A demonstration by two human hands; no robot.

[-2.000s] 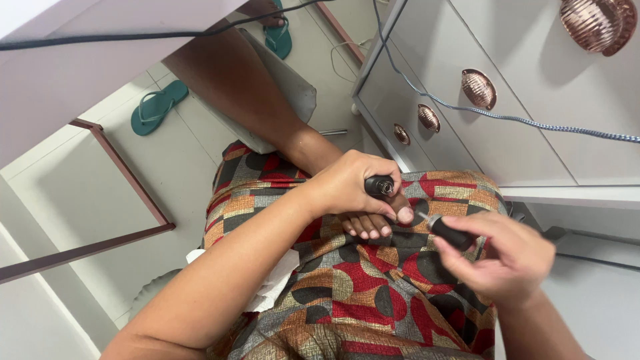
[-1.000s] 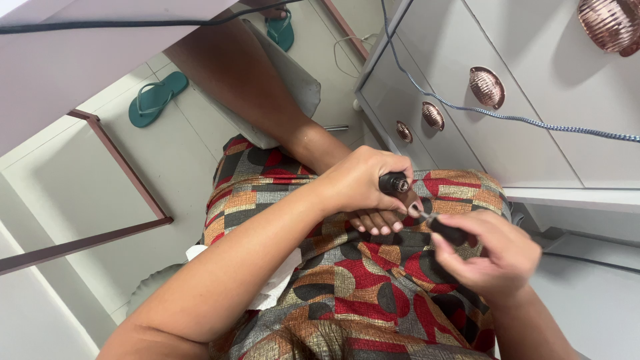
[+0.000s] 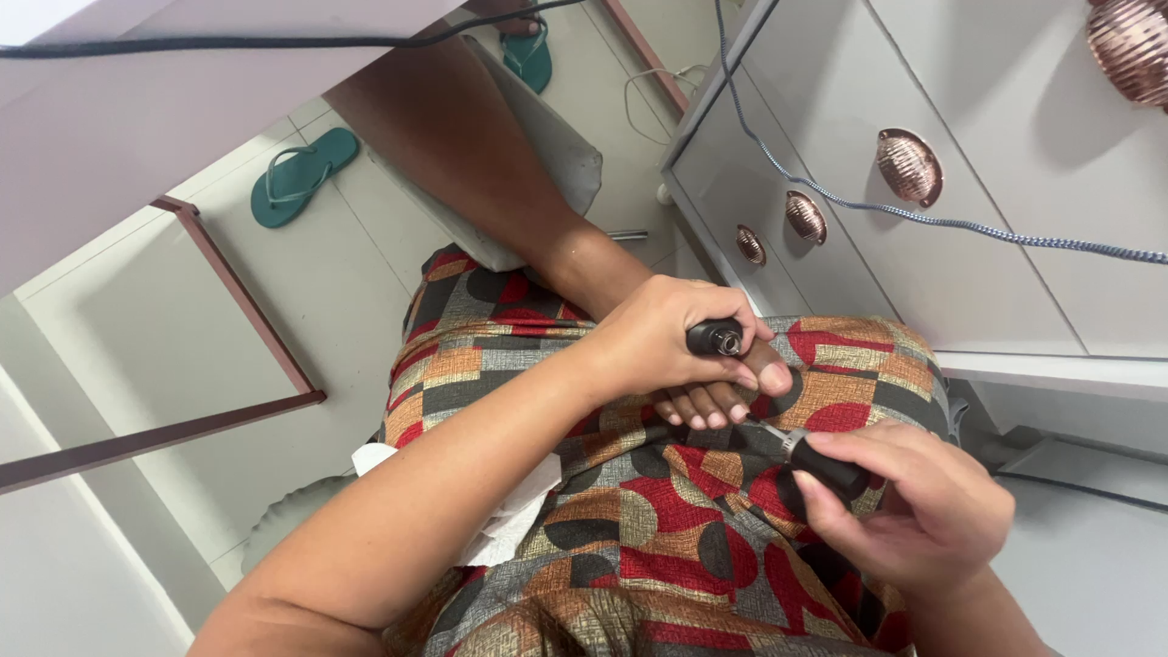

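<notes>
In my left hand [image 3: 671,333] is an uncapped black nail polish bottle [image 3: 716,338], its mouth facing me. The same hand's fingers rest on another person's foot [image 3: 698,397], which lies on my lap over patterned cloth [image 3: 671,520]. My right hand [image 3: 912,502] grips the black cap of a nail polish brush [image 3: 826,470]. The brush's thin stem points left, its tip at or very near the toe beside the big toe; whether it touches I cannot tell. The big toe [image 3: 774,376] lies just right of my left fingertips.
White tissue [image 3: 516,520] lies under my left forearm. A grey drawer cabinet [image 3: 858,228] with copper-coloured handles stands at the right, a braided cable [image 3: 876,212] hanging across it. A white tabletop [image 3: 182,119] juts in at upper left. Teal flip-flops [image 3: 304,178] are on the tiled floor.
The brush in my right hand has moved from the big toe to the toe beside it. My left hand still holds the bottle over the foot.
</notes>
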